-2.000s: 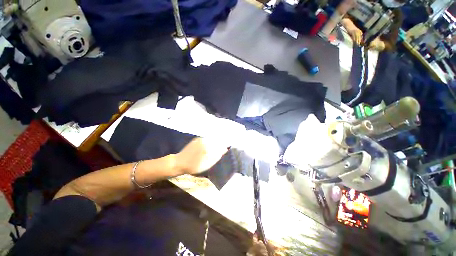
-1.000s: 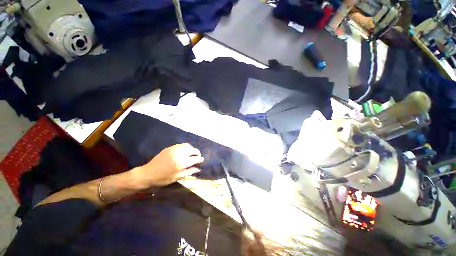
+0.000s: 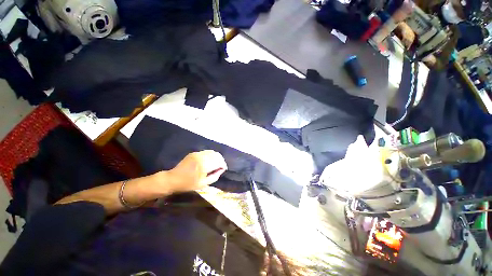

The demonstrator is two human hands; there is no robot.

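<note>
A long dark fabric panel (image 3: 167, 137) lies on the white machine table (image 3: 240, 126), its right end near the sewing machine. My left hand (image 3: 198, 170) is on the panel's near edge with its fingers curled in; a bit of dark cloth shows at the fingertips. Dark scissors (image 3: 260, 215) point up the table, their tips at the panel's near edge, right of my left hand. My right hand (image 3: 274, 264) is at the bottom edge around the scissors' handles, blurred and mostly cut off.
The cream-white sewing machine (image 3: 377, 178) stands at right with a glowing orange-red display (image 3: 384, 240). A heap of dark fabric (image 3: 140, 70) lies beyond, with a grey patch (image 3: 299, 110) on dark pieces. A thread cone (image 3: 355, 71) lies on the grey table (image 3: 302, 40).
My left hand first drew back left from the panel's middle, then shifted slightly right along its near edge. The scissors swung from upright to leaning left. The whole view has shifted a little.
</note>
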